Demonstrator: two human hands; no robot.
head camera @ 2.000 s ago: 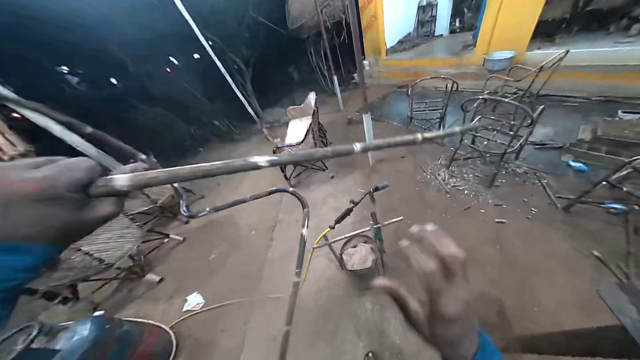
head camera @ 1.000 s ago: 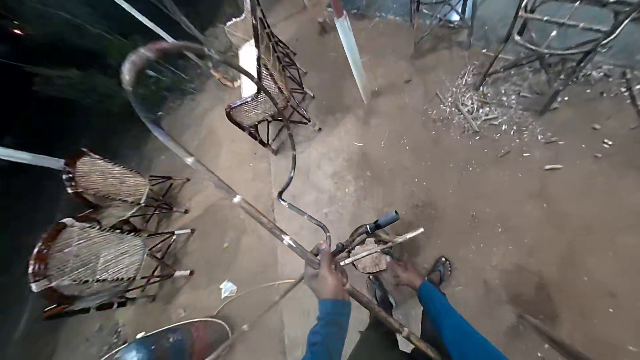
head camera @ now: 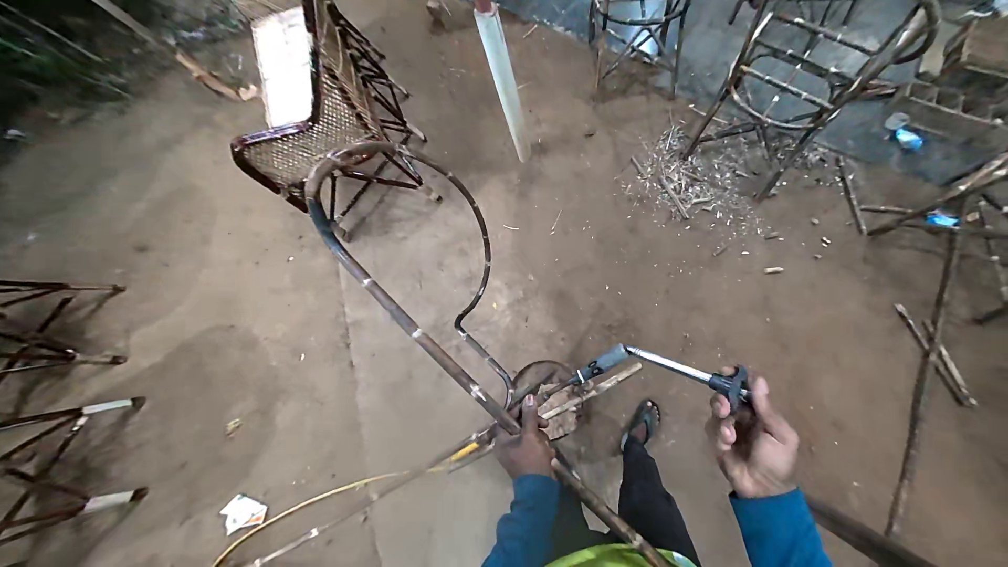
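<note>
My left hand (head camera: 526,442) is closed around a bent cane pole (head camera: 417,335), whose far end curves into a large loop and whose near end runs down past my waist. My right hand (head camera: 752,441) holds a gas lighter (head camera: 681,368) by its black handle. The lighter's metal tip meets the grey nozzle of a gas torch (head camera: 602,364), which is fixed low, just beyond my left hand. Under the torch lies a stone-like block (head camera: 563,421), with a thin stick (head camera: 606,387) across it.
A woven cane chair (head camera: 299,150) stands at the upper left. Cane frames (head camera: 819,87) stand at the upper right beside a heap of shavings (head camera: 701,173). A yellow hose (head camera: 339,496) crosses the ground at the lower left, near a paper scrap (head camera: 242,513). Chair legs (head camera: 71,417) jut in at left.
My right hand has moved away from beside the block and now holds the lighter at the nozzle. The left hand, open-looking view aside, still grips the looped pole.
</note>
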